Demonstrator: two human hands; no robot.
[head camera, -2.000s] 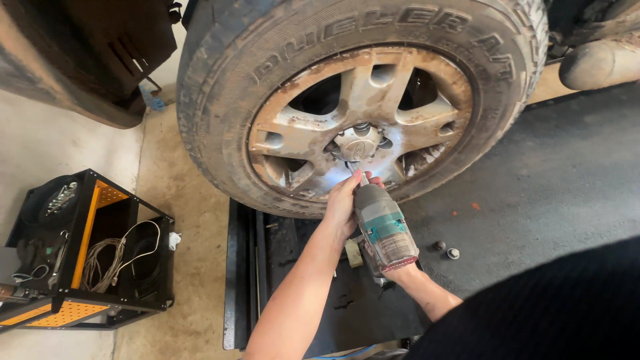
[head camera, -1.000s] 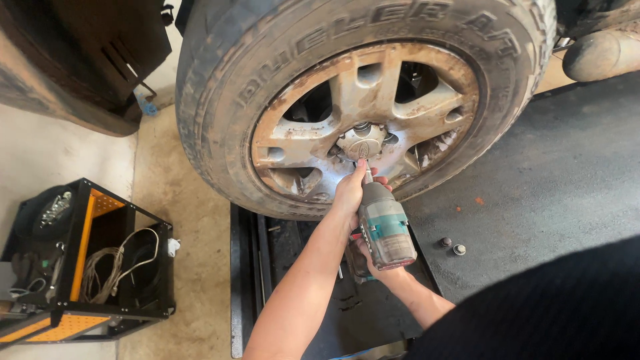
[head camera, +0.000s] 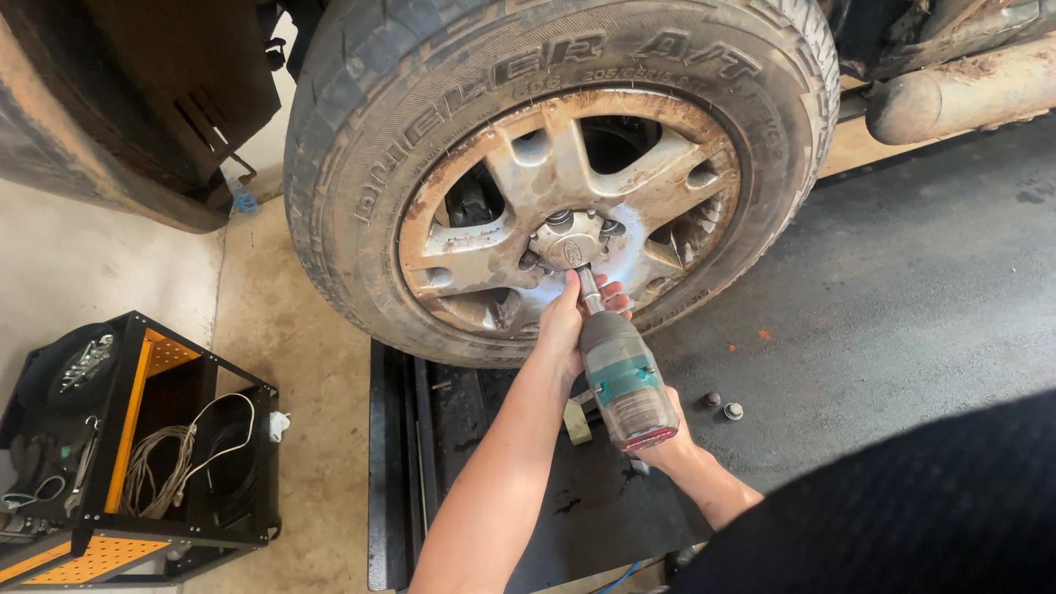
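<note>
A cordless impact wrench (head camera: 629, 384) points up at the wheel, its socket (head camera: 588, 289) at a lug position just below the center cap (head camera: 569, 240) of the muddy alloy rim (head camera: 536, 177). My right hand (head camera: 670, 437) grips the tool's handle, which the housing mostly hides. My left hand (head camera: 569, 318) is around the socket and the tool's nose, with fingers showing on both sides. Other lug nuts show around the cap. The tire (head camera: 355, 198) stands upright. The wrench's lamp lights part of the rim. Two lug nuts (head camera: 733, 411) lie on the dark platform at the right.
At the lower left is a black and orange tool cart (head camera: 136, 412) with wrenches, scissors and a coiled cable (head camera: 161, 470). A dark lift platform (head camera: 891, 289) extends under and beside the wheel. A muddy tubular side step (head camera: 957, 99) is at the upper right, a vehicle body panel (head camera: 107, 165) at the upper left.
The wrench stays pointed at the lower part of the hub. The fingers of my left hand beyond the socket look more spread than before.
</note>
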